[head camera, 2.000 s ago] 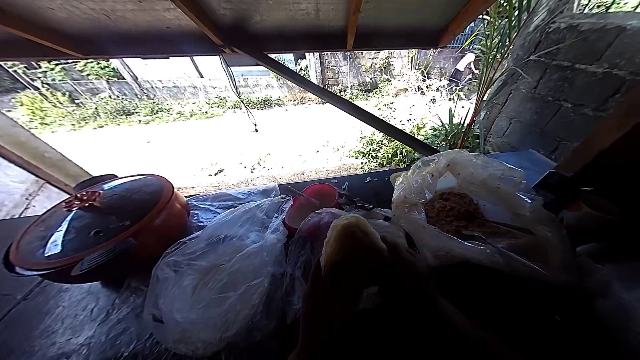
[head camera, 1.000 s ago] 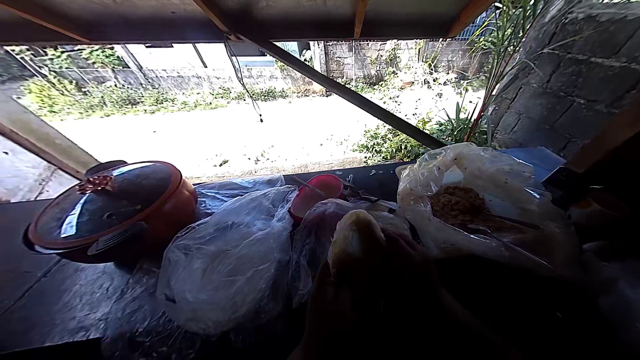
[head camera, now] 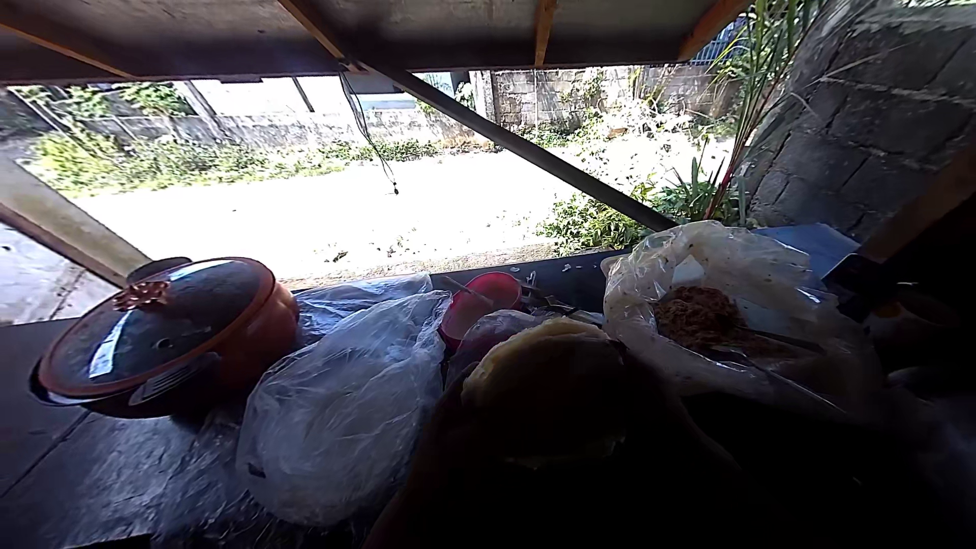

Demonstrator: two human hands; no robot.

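Observation:
A pale, rounded flat piece of food, perhaps bread, is at the lower middle, lit along its upper edge. My left hand appears to be around its lower left side, mostly lost in deep shadow. A dark shape to the right of the food may be my right hand or forearm; its fingers cannot be made out. Behind the food are a pink bowl with a utensil in it and some thin plastic. An open clear plastic bag at the right holds a brown shredded filling with a utensil handle beside it.
A lidded orange-brown pot stands at the left on the dark tabletop. Next to it lies a bulky clear plastic bag. A slanted dark bar crosses the opening beyond the table, and a block wall rises at the right.
The pale food looked narrow and upright between the bags before; now it shows a broader, rounder face.

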